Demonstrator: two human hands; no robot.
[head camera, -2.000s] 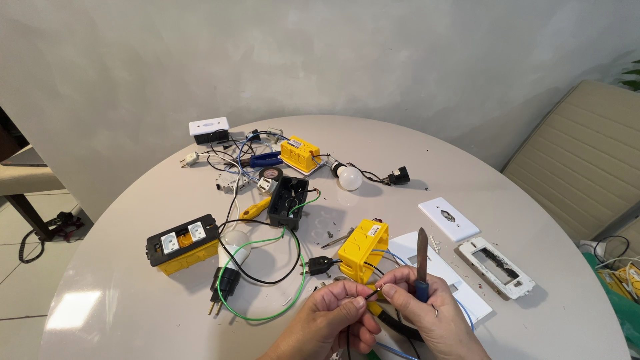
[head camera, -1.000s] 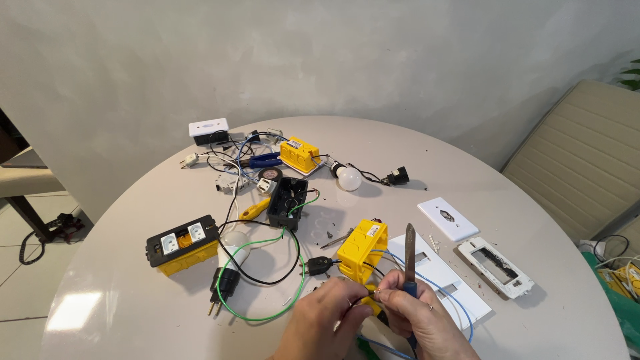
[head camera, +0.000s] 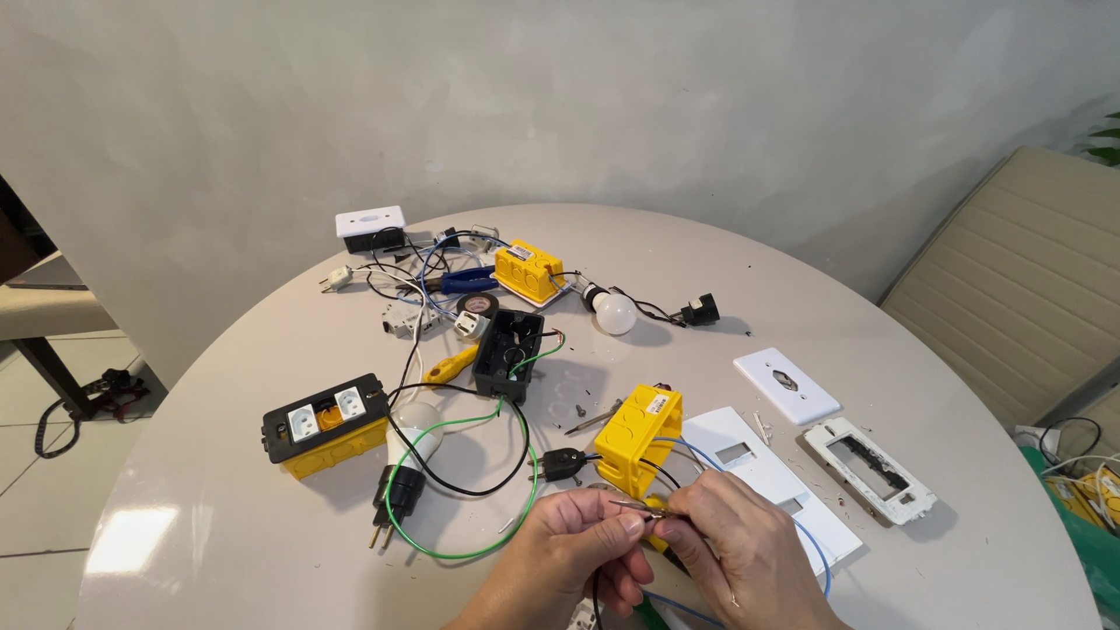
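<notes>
Near the table's front edge, my left hand (head camera: 584, 547) pinches the end of a black wire (head camera: 597, 595) between thumb and fingertips. My right hand (head camera: 739, 542) meets it there, closed around a knife whose blade (head camera: 634, 506) points left across the wire end. The knife's handle is hidden in my fingers. Just beyond my hands stands a yellow electrical box (head camera: 637, 437), with a blue wire (head camera: 818, 547) and a black wire running out of it. A black plug (head camera: 562, 464) lies at its left side. Under and beside my right hand is a white wall plate (head camera: 744, 446).
A black electrical box (head camera: 509, 354) with a green wire (head camera: 455, 554) lies left of centre, near a yellow box with sockets (head camera: 337, 446). Bulbs, plugs, blue-handled pliers (head camera: 468, 280) and tape (head camera: 477, 304) lie farther back. A socket plate (head camera: 787, 385) and a mounting frame (head camera: 868, 472) lie right.
The knife blade, upright in my right hand before, now lies nearly level across the wire end. My right hand has turned over, and my hands remain together.
</notes>
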